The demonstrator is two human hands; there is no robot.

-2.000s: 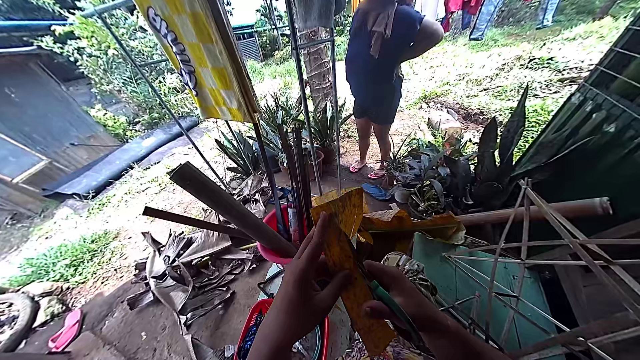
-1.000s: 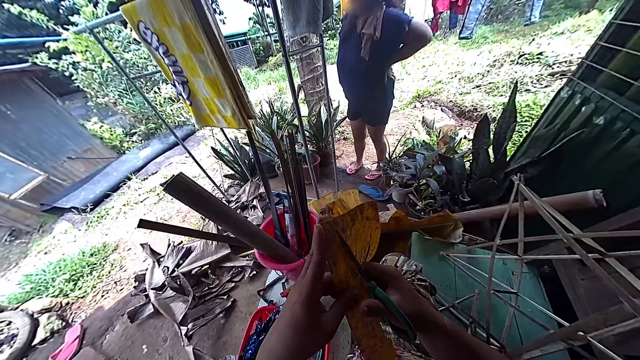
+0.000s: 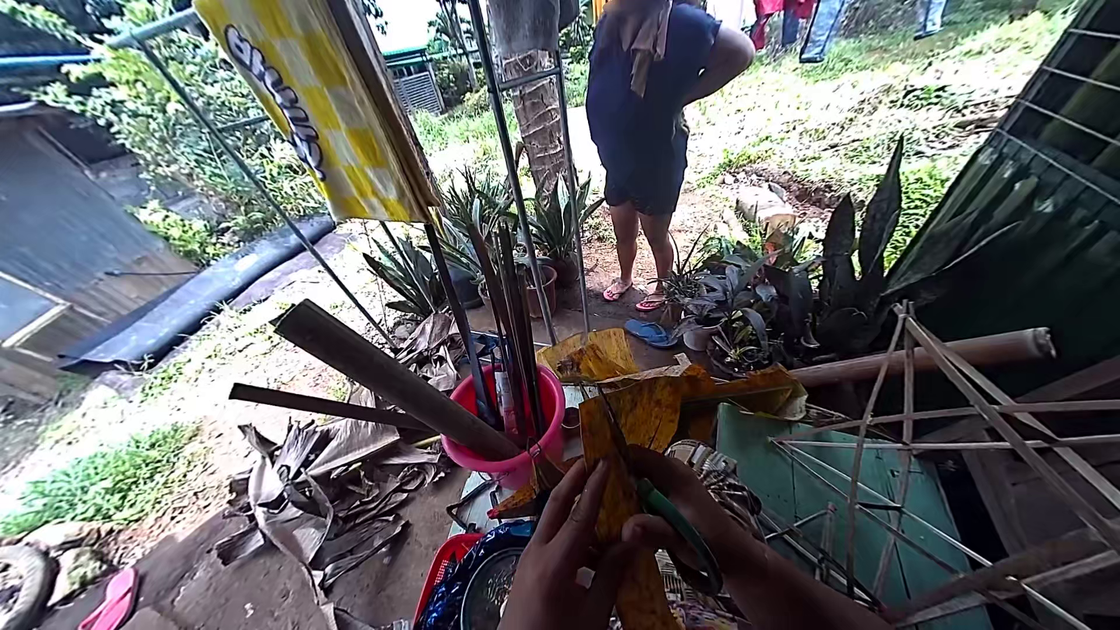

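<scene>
My left hand (image 3: 569,551) grips a strip of yellow-brown dried leaf (image 3: 643,586) from its left side, low in the middle of the view. Green-handled scissors (image 3: 678,525) are in my right hand (image 3: 687,507), with their dark blades pointing up along the leaf. More yellow-brown leaf pieces (image 3: 604,354) lie just beyond my hands. A pink bucket (image 3: 547,411) with dark strips and a long flat slat (image 3: 385,376) stands at the left of the leaf. Below it, a red basket (image 3: 442,560) is partly hidden by my left hand.
A person (image 3: 647,105) stands ahead beyond potted plants (image 3: 752,297). On the right, a frame of thin sticks (image 3: 906,437) rests by a green board (image 3: 744,437). Dry leaf scraps (image 3: 306,499) litter the ground at left. A yellow checked cloth (image 3: 324,105) hangs upper left.
The scissors' blades, hidden behind the leaf before, now show along its face. The leaf in my hands looks narrower, and its upper part spreads to the right.
</scene>
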